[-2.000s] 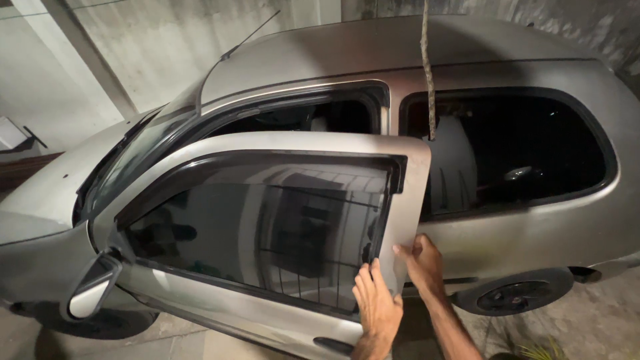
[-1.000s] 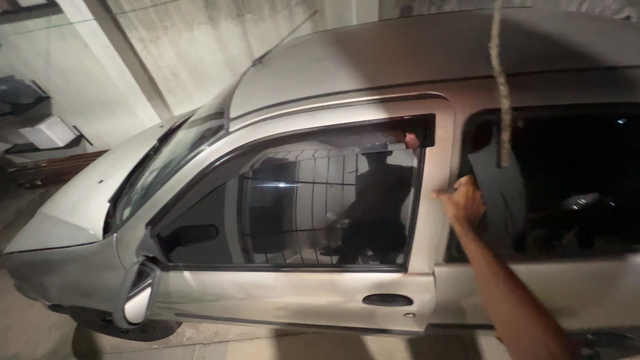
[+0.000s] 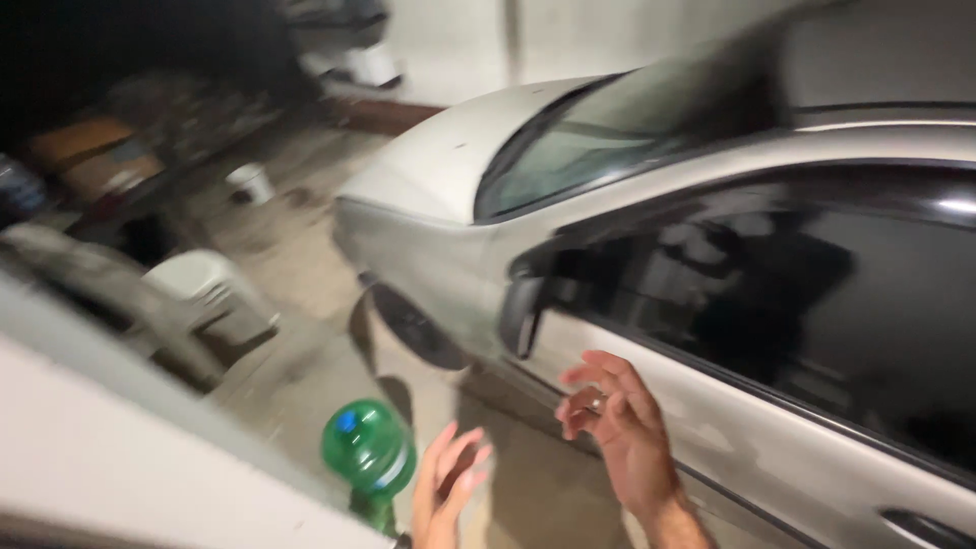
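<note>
My left hand (image 3: pixel 450 488) is raised with its fingers apart and holds nothing, just right of a green plastic bottle (image 3: pixel 370 446) with a blue cap. To its right, my right hand (image 3: pixel 621 427) shows loosely curled fingers, with a ring on one, and is also without any object. It appears in front of the silver car's door (image 3: pixel 732 412), below the side mirror (image 3: pixel 522 305); whether it touches the door cannot be told. The car door lies against the body, with its dark window (image 3: pixel 732 290) up. The view is blurred.
A pale wall edge (image 3: pixel 137 442) cuts across the lower left. Beyond it stand a white lidded bin (image 3: pixel 210 290) and a small white bucket (image 3: pixel 252 183). A cardboard box (image 3: pixel 91 152) is at the far left. The car's front wheel (image 3: pixel 415 324) rests on the concrete floor.
The car door stood ajar two seconds ago and was closed a second later. My right hand has come off the door's rear edge, and my left hand is back in view. The view has swung towards the car's front.
</note>
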